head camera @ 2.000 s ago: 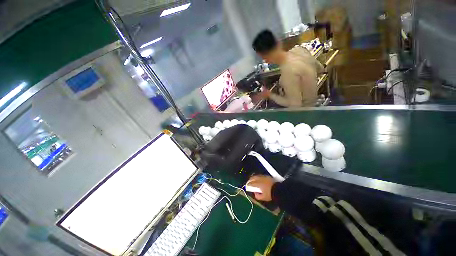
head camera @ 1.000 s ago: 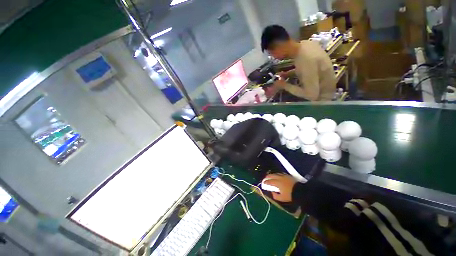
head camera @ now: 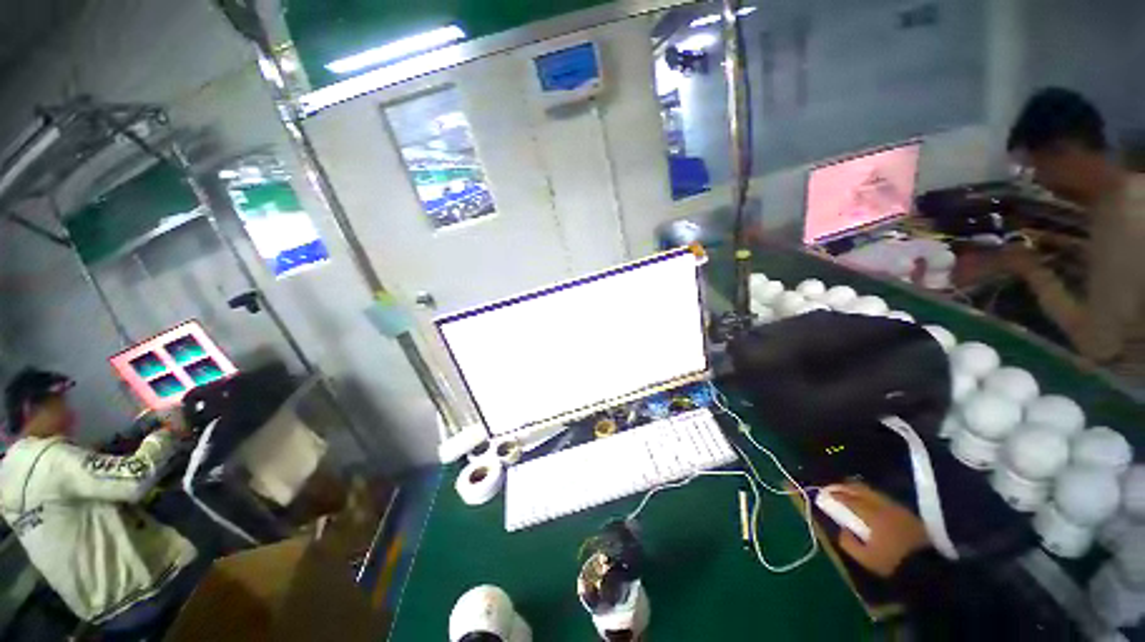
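Note:
My right hand (head camera: 879, 533) rests on a white computer mouse (head camera: 841, 512) at the right of the green bench. My left hand is not in view. A white keyboard (head camera: 619, 469) lies below a monitor (head camera: 578, 345) with a mostly blank white screen. A white camera unit (head camera: 486, 616) stands near the bottom edge of the picture. Beside it stands an unfinished camera unit (head camera: 612, 579) with a dark, shiny head on a white base. A thin white cable (head camera: 753, 483) loops between keyboard and mouse.
A bulky black box (head camera: 841, 370) with a white strip (head camera: 919, 483) stands right of the keyboard. White camera units (head camera: 1033, 448) stand in rows on the line at the right. Tape rolls (head camera: 478, 479) lie left of the keyboard. Two people work at left and right. A cardboard box (head camera: 258, 592) is at lower left.
The view has swung left, bringing the two nearby camera units, the tape rolls and a person at the left into view. My right hand is still on the mouse.

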